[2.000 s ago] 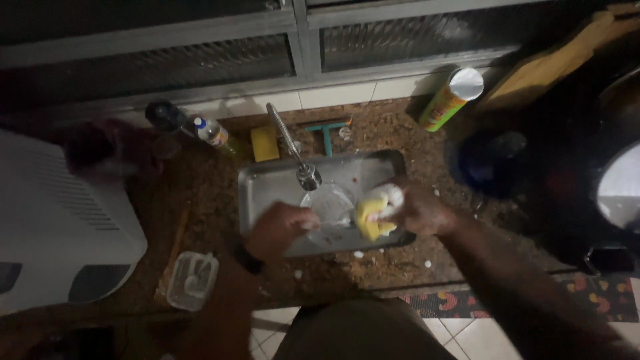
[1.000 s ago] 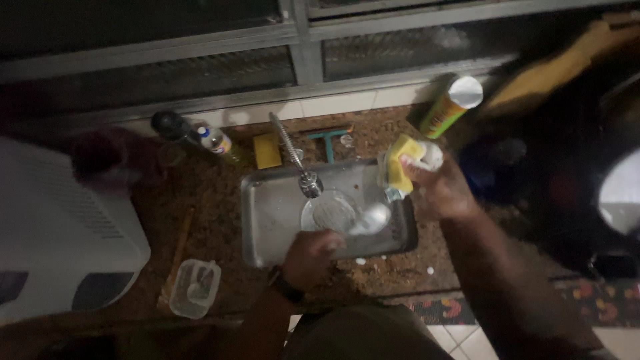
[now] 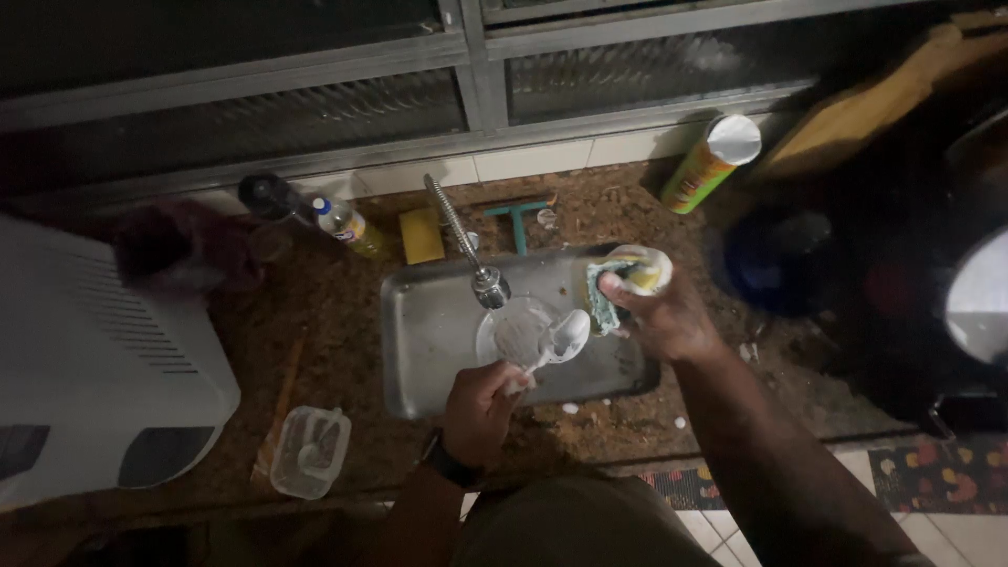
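Observation:
My left hand (image 3: 482, 405) grips the handle of a soapy spoon (image 3: 568, 335), whose bowl points right over the steel sink (image 3: 425, 339). In my right hand (image 3: 665, 315) is a foamy yellow and green sponge (image 3: 608, 295), bent under my thumb at the sink's right rim; the spoon and sponge are apart. A round clear dish (image 3: 508, 335) lies in the sink, partly behind the spoon. Above it hangs the spring-necked faucet (image 3: 490, 287); whether water runs cannot be told.
Behind the sink are a yellow sponge (image 3: 422, 235), a teal squeegee (image 3: 518, 216), a bottle (image 3: 346, 224) and a green-orange canister (image 3: 705, 169). A clear plastic container (image 3: 310, 453) sits left on the granite counter. A dark blue object (image 3: 776, 256) stands to the right.
The sponge in my right hand has turned from its yellow side to its green side, and that hand has come down slightly since a second ago. My left hand still holds the spoon over the sink.

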